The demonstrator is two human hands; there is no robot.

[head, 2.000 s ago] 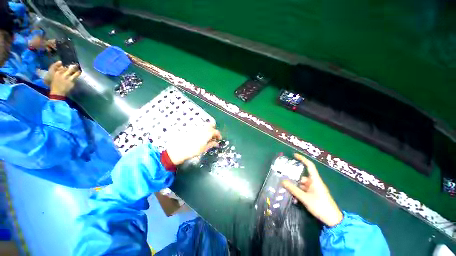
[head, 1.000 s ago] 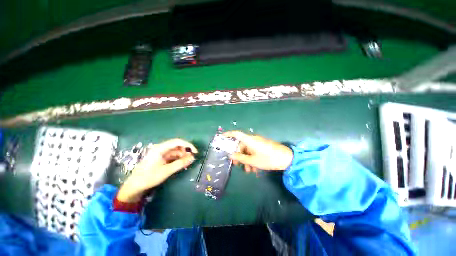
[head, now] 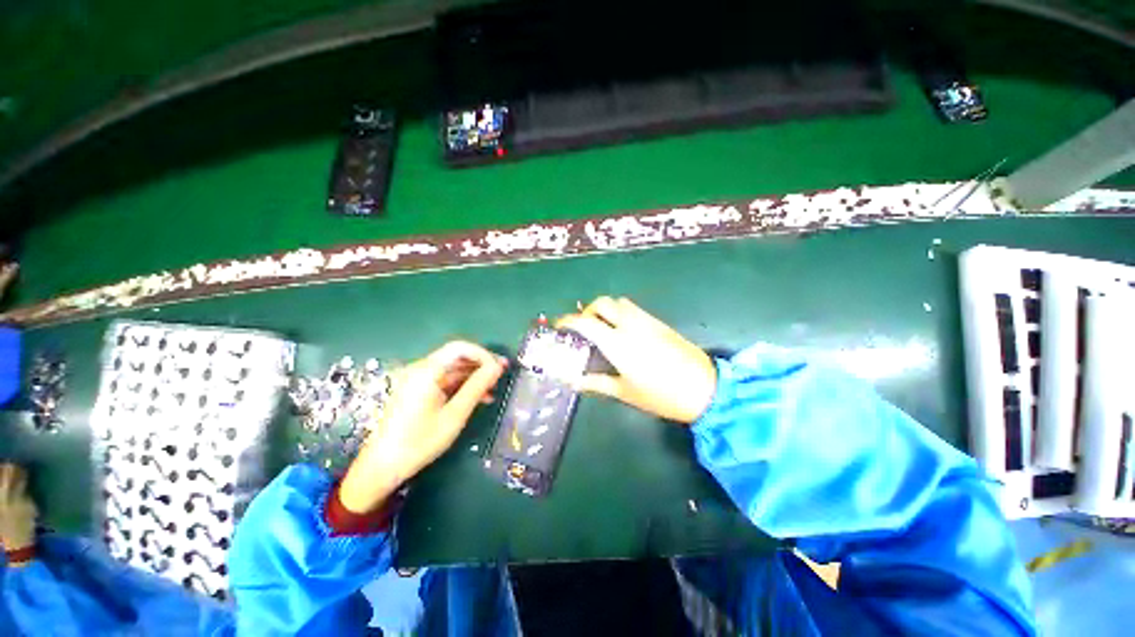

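An open phone housing [head: 537, 411] lies on the dark-green bench in front of me, its silver-white board end away from me. My right hand [head: 637, 361] holds the housing by its upper right side. My left hand [head: 427, 417] is just left of the housing with thumb and fingertips together; a tiny dark bit shows at the fingertips, too small to name. A loose pile of small silver components [head: 339, 396] lies left of my left hand. A white component tray [head: 187, 429] with rows of dark-and-silver parts is farther left.
A white foam tray [head: 983, 373] with black strips is at the right. Behind the chipped edge rail [head: 523, 244], the green belt carries phone housings [head: 362, 168] and a long black bar [head: 697, 115]. At the far left are a blue object [head: 10, 363] and another person's hand [head: 16, 508].
The view has swung right and down from the neighbouring worker to my bench. My left hand has left the component pile and come beside the housing. My right hand still holds the housing.
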